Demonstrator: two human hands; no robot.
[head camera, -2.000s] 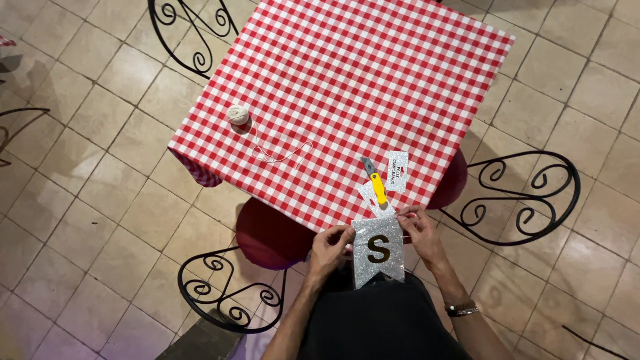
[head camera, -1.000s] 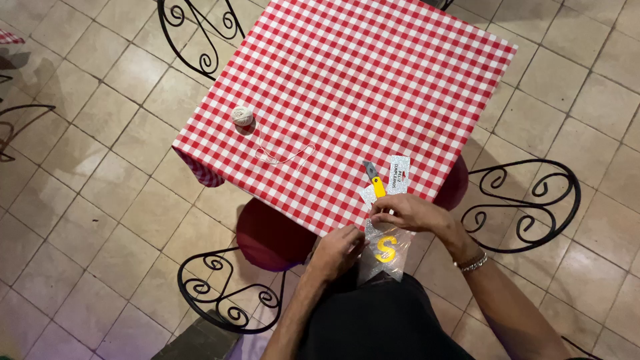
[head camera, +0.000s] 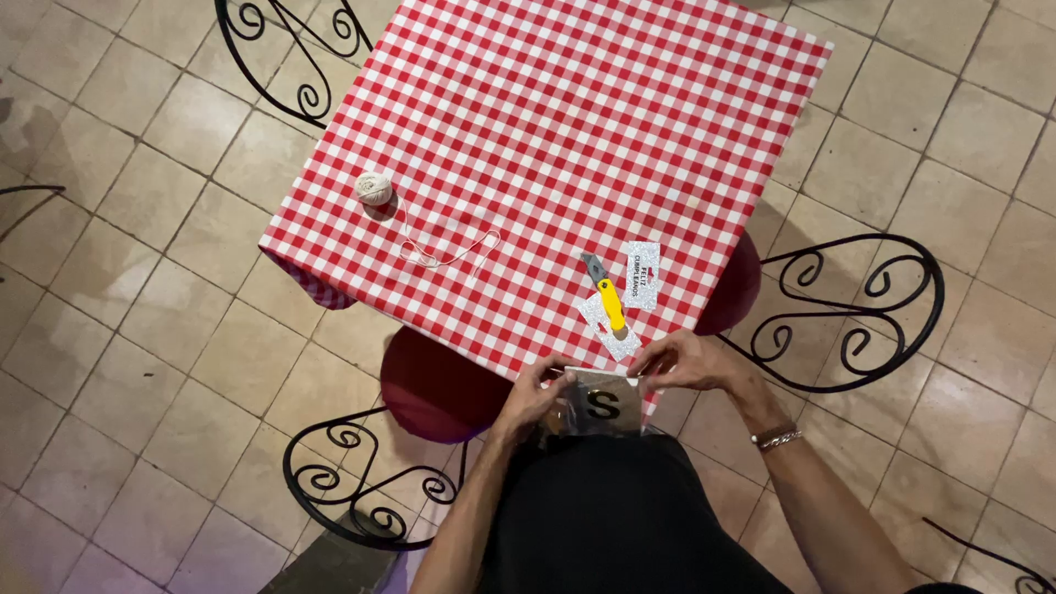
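At the table's near corner, a clear plastic packet (head camera: 604, 403) with a card pennant bearing a letter S in it is held by its top edge. My left hand (head camera: 538, 394) grips its left side and my right hand (head camera: 678, 363) its top right corner. Just beyond lies a yellow-handled utility knife (head camera: 610, 304), blade out, over a glittery silver card piece (head camera: 596, 315). Another silver card piece (head camera: 643, 280) with print lies to its right. Farther left, a ball of cream string (head camera: 374, 189) rests on the cloth, its loose end (head camera: 429, 257) trailing toward the middle.
A red and white checked cloth (head camera: 544, 140) covers the square table. Chairs with black scrolled metal backs stand at the near left (head camera: 363, 478), right (head camera: 858, 313) and far left (head camera: 305, 58). A dark red seat (head camera: 441, 388) reaches under the near left edge.
My right hand has moved right from the packet's top, where it was one second ago, to its top right corner. The S showed yellow then and looks dark now.
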